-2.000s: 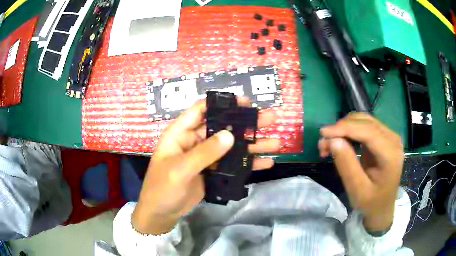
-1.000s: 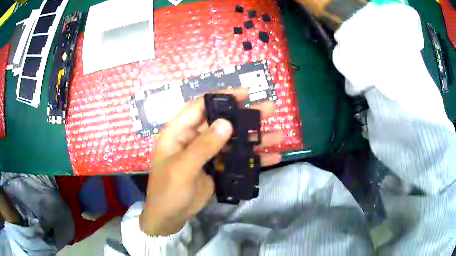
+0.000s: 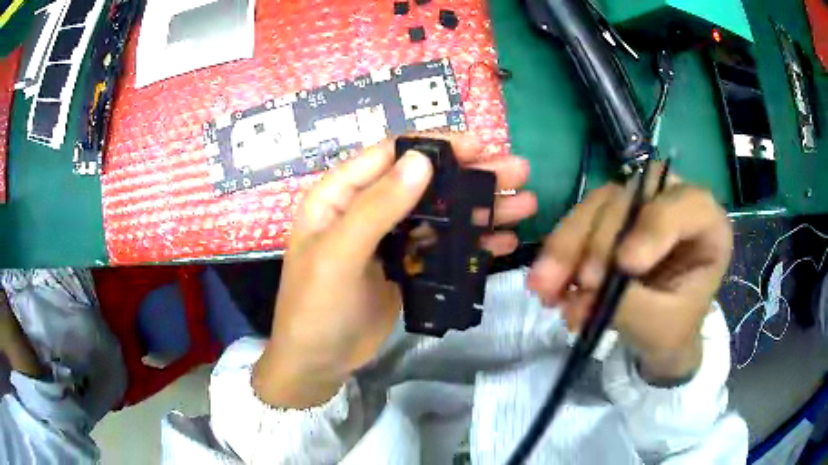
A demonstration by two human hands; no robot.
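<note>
My left hand [image 3: 349, 245] holds a black plastic housing [image 3: 445, 250] upright above my lap. The thumb presses near its top end, and the fingers show behind its right side. The housing has cut-outs, small gold contacts and an orange-brown patch. My right hand [image 3: 645, 263] is just to its right, blurred, closed around slim black tweezers [image 3: 595, 327]. They slant from above the fingers down to the bottom edge of the picture. The tweezers do not touch the housing.
Red bubble wrap [image 3: 163, 204] lies on the green bench, bearing a long circuit board [image 3: 340, 123], a white-edged sheet [image 3: 195, 32] and several black foam pads [image 3: 417, 34]. An electric screwdriver [image 3: 590, 73], a green box [image 3: 690, 20] and a dark panel [image 3: 746, 136] are at the right.
My right hand, first empty, then reaching to the upper right, is back beside the housing with the tweezers. My left hand still holds the housing, now slightly higher and further right.
</note>
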